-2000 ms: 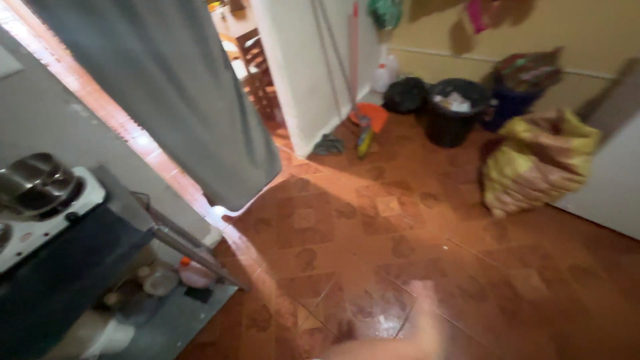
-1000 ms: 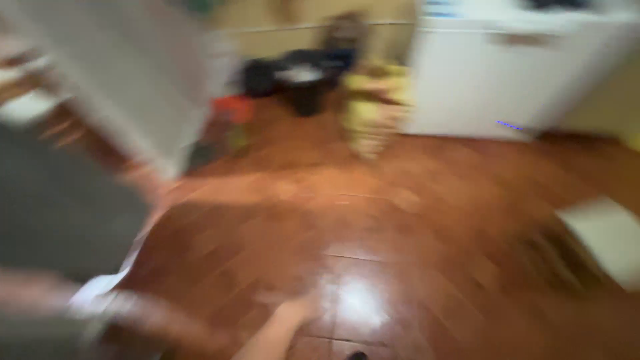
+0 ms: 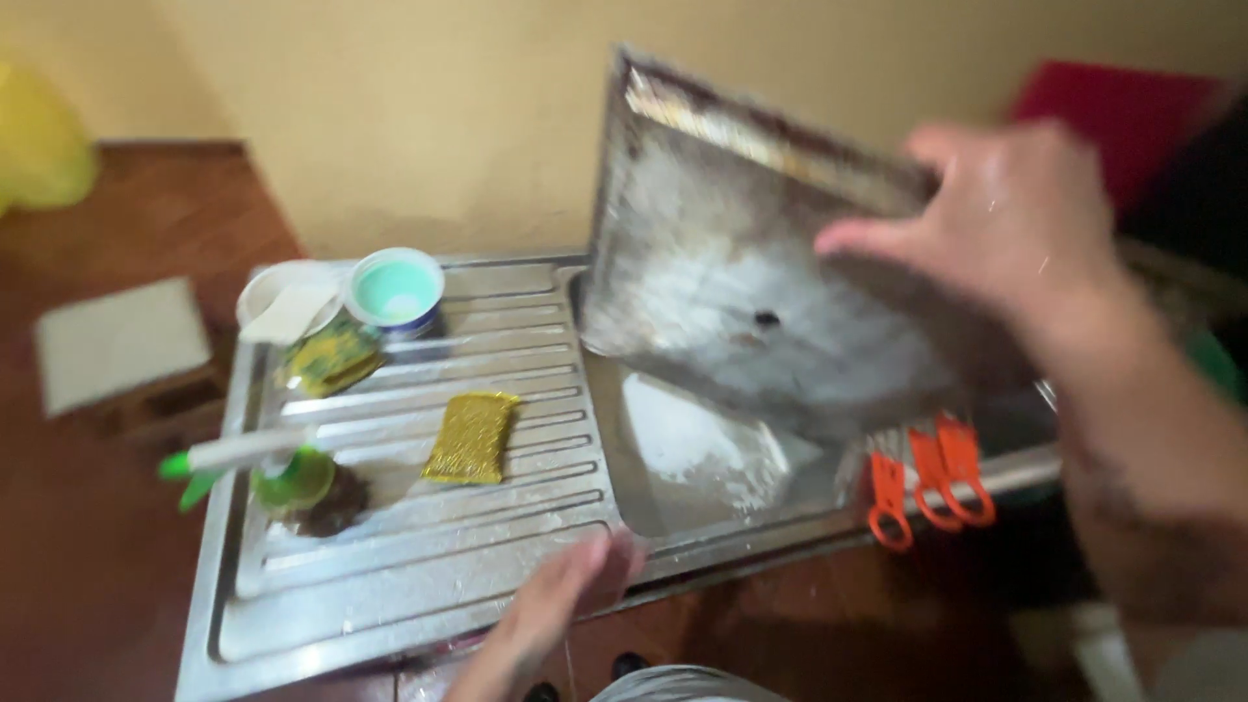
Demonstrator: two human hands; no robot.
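A stained metal baking tray [image 3: 770, 283] stands tilted in the sink basin [image 3: 643, 487], its upper right edge gripped by my right hand [image 3: 1014, 214]. White suds lie in the basin below it. My left hand [image 3: 585, 575] is blurred at the front rim of the steel drainboard [image 3: 409, 575], with nothing seen in it. On the drainboard are a gold scouring pad [image 3: 473, 439], a green-and-yellow sponge [image 3: 336, 359], a tub of turquoise paste [image 3: 397, 290] and a brush with a white and green handle [image 3: 249, 450].
Several orange-handled utensils [image 3: 941, 473], perhaps scissors, hang over the sink's front rim. A wall [image 3: 439, 127] rises behind the sink. A pale flat-topped object [image 3: 122, 341] stands on the floor at left, below a yellow bag [image 3: 39, 136]. Something red [image 3: 1111, 117] is at the back right.
The view has swung from the doorway, floor and bins to the sink. The baking tray is now in my right hand; neither earlier frame shows it.
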